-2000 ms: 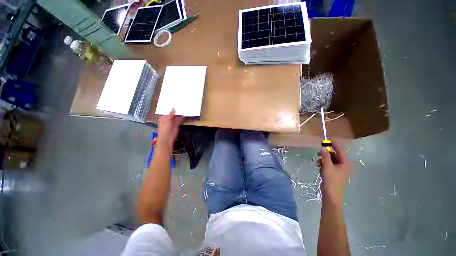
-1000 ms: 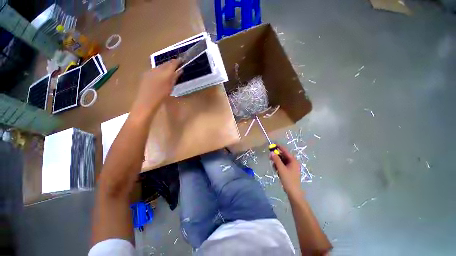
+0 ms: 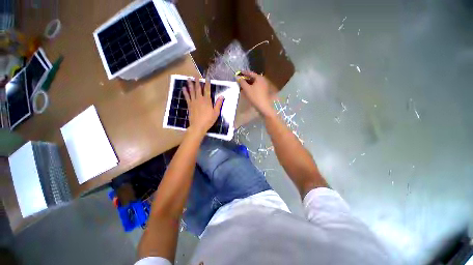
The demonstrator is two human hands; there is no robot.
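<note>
A solar panel (image 3: pixel 179 106) lies face up at the table's near right corner, beside the box. My left hand (image 3: pixel 202 106) rests flat on it with fingers spread, pressing its dark face and gripping nothing. My right hand (image 3: pixel 254 89) is closed on the yellow-and-black handle of the trimming tool (image 3: pixel 239 75) at the panel's upper right corner. The tool's shaft and head are blurred against the scrap; contact with the edge cannot be told.
The working stack of panels (image 3: pixel 136 39) stands behind. The open cardboard box (image 3: pixel 277 57) holds tangled scrap (image 3: pixel 228 61). A white-topped panel pile (image 3: pixel 89 145) and a tall panel stack (image 3: pixel 26 178) are left. Tape roll (image 3: pixel 40 102) lies farther left. Offcuts litter the floor.
A panel now lies at the near corner; my left hand has moved from the working stack onto it. My right hand has brought the tool up to its edge. The view has shifted.
</note>
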